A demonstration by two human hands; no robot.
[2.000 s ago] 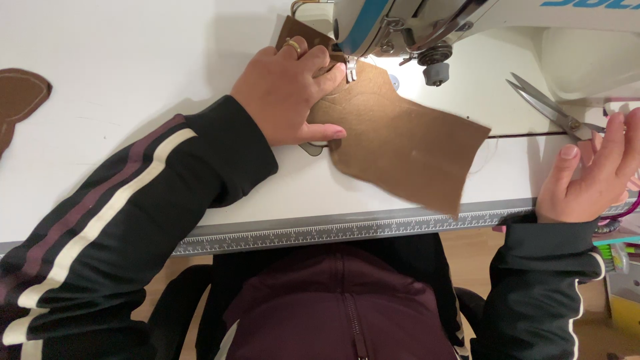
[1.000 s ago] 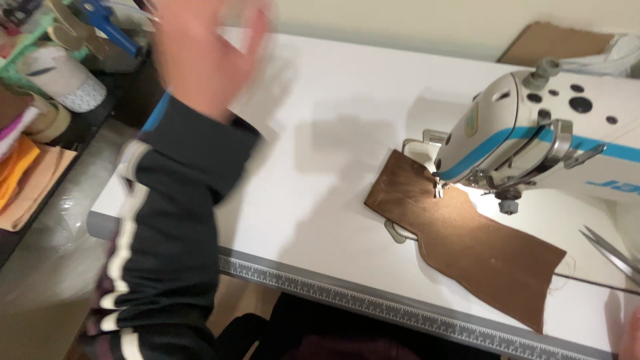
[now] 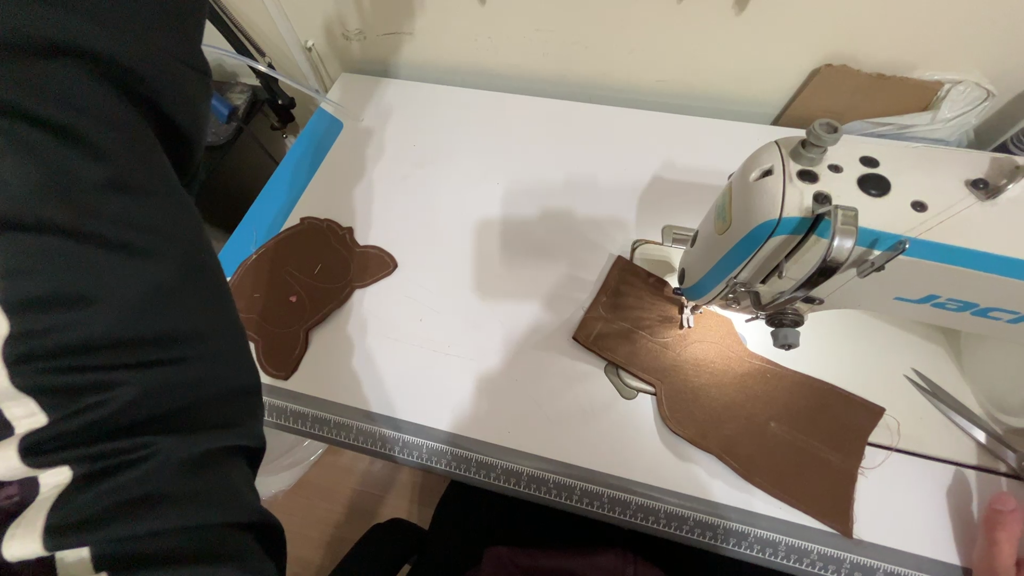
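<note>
A long piece of brown fabric (image 3: 768, 408) with stitched edges lies under the presser foot (image 3: 686, 314) of a white and blue Jack sewing machine (image 3: 864, 232). Loose threads hang from its right end. On the left of the table lies a second brown piece (image 3: 300, 280), shaped with ear-like lobes and marked with light outlines. My left hand is out of view; only its black sleeve fills the left side. Part of my right hand (image 3: 998, 534) shows at the lower right corner, near metal scissors (image 3: 960, 416); whether it holds anything is hidden.
A measuring tape strip (image 3: 560, 484) runs along the front edge of the white table (image 3: 448, 184). Cardboard (image 3: 860, 96) and a clear plastic bag (image 3: 936, 104) stand behind the machine. Dark equipment and a cable are beyond the table's left end.
My left hand has left the fabric under the machine and moved left, out of view. The fabric remains under the presser foot. The view has swung left.
</note>
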